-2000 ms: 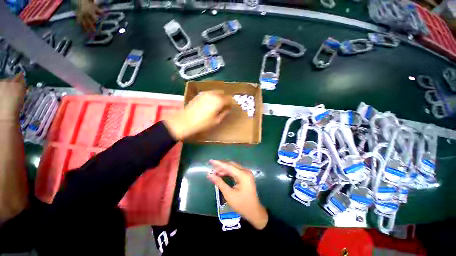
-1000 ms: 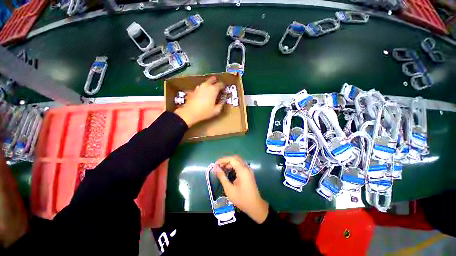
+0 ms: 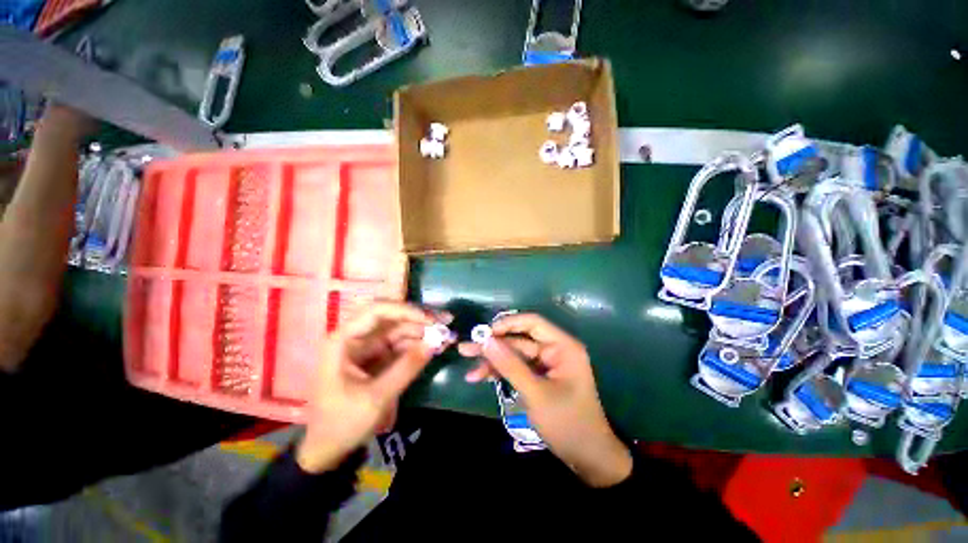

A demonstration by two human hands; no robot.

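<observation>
My left hand (image 3: 366,366) pinches a small white plastic part (image 3: 436,336) between thumb and fingertips. My right hand (image 3: 547,382) pinches another small white part (image 3: 482,334), ring-like from the front. The two parts are close, with a small dark gap or dark bit between them that I cannot make out. A looped product (image 3: 521,427) with a blue-and-white end lies below, partly hidden by my right hand. A cardboard box (image 3: 478,212) in front of my hands holds more white parts (image 3: 569,136), in a cluster at right and a few at left.
A pink-red tray (image 3: 313,274) with compartments is at left; two hold tiny shiny parts. Looped products (image 3: 740,308) are heaped at right; others lie on the green belt (image 3: 732,64) beyond the pale rail (image 3: 695,145). Another person's arm (image 3: 40,217) is at far left. A red stool (image 3: 780,498) is below.
My left hand has come out of the box to meet my right hand, which has left the looped product. Both now hold white parts. The view has moved closer and shifted.
</observation>
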